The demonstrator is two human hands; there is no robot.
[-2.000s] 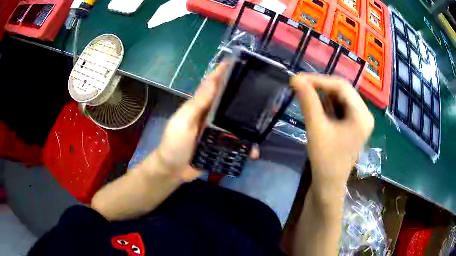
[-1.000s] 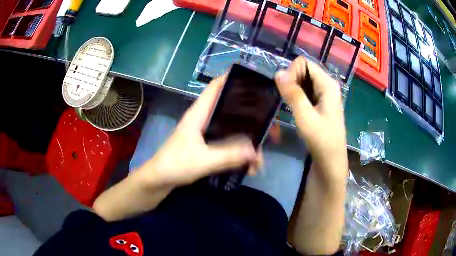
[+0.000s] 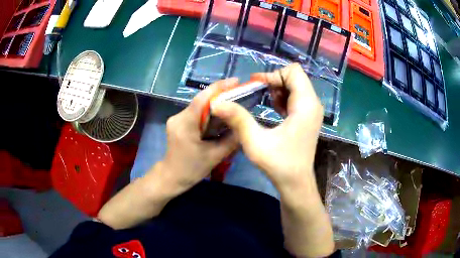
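A keypad phone [image 3: 237, 95] is held edge-on above my lap, its silver rim and orange-red side showing; its screen and keys are hidden. My left hand [image 3: 194, 136] wraps it from the left and below. My right hand [image 3: 287, 121] grips its upper right end, with thumb and fingers on its edges. Both hands touch it. Behind it, a clear lens sheet [image 3: 212, 63] with rows of black-framed lenses lies on the bench edge, overlapping the red foam tray [image 3: 376, 65].
Orange housings [image 3: 362, 31] sit in the tray. A second lens tray [image 3: 414, 65] lies to its right. A small fan [image 3: 113, 116] stands at the bench's left edge. A clear scrap [image 3: 371, 137] lies on the right edge, above a waste box [image 3: 411, 201]. A yellow-and-black tool [image 3: 61, 20] lies left.
The phone has turned from screen facing me to edge-on. My right hand has come down and left onto it. The lens sheet, held up two seconds ago, lies flatter on the bench.
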